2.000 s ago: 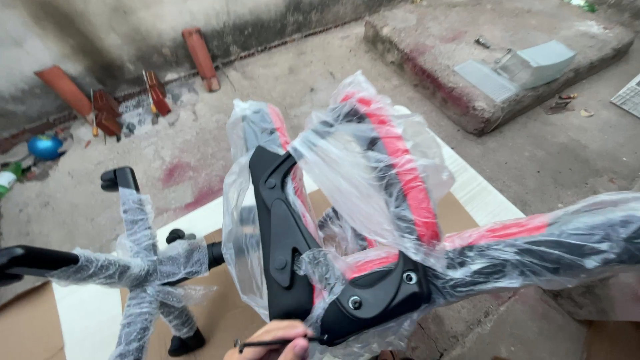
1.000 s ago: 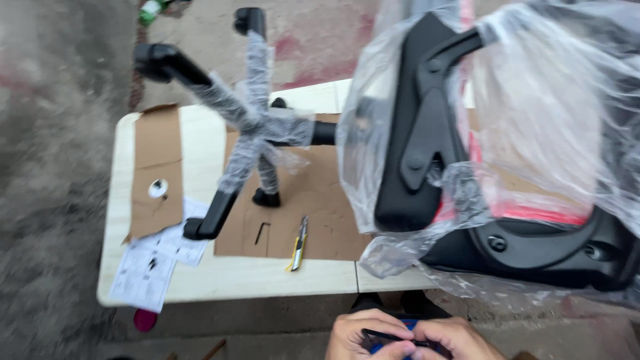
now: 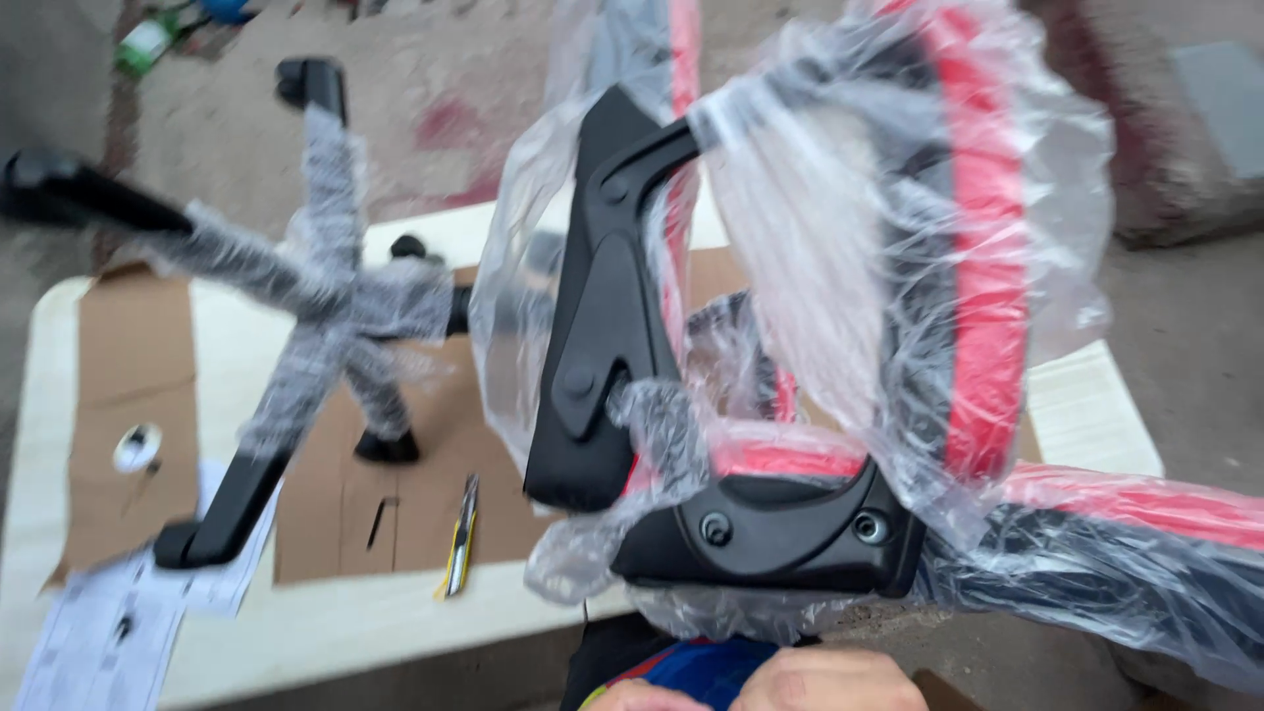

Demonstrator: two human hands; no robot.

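Observation:
At the bottom edge, my left hand [image 3: 647,697] and my right hand [image 3: 829,681] are close together, cut off by the frame; their fingers and anything between them are hidden. Just above them lies an office chair in clear plastic film, with a black plastic armrest bracket [image 3: 770,533] bearing two bolts and a black armrest [image 3: 602,326]. Its red and black padding [image 3: 987,247] shows through the film. To the left stands the wrapped five-star chair base [image 3: 331,306], its black leg ends bare. A yellow utility knife [image 3: 460,548] and a black hex key [image 3: 376,523] lie on cardboard [image 3: 326,494].
The white table [image 3: 375,617] carries everything. Printed sheets [image 3: 109,632] lie at its near left, beside a cardboard strip [image 3: 133,365] with a small round white item [image 3: 137,448]. Beyond are a concrete floor, a green bottle [image 3: 146,44] and a raised concrete slab [image 3: 1116,118] at right.
Two seconds ago one hand held a thin black tool at the armrest bracket. One second ago both hands were together below the table with a dark item; now they are lower in view.

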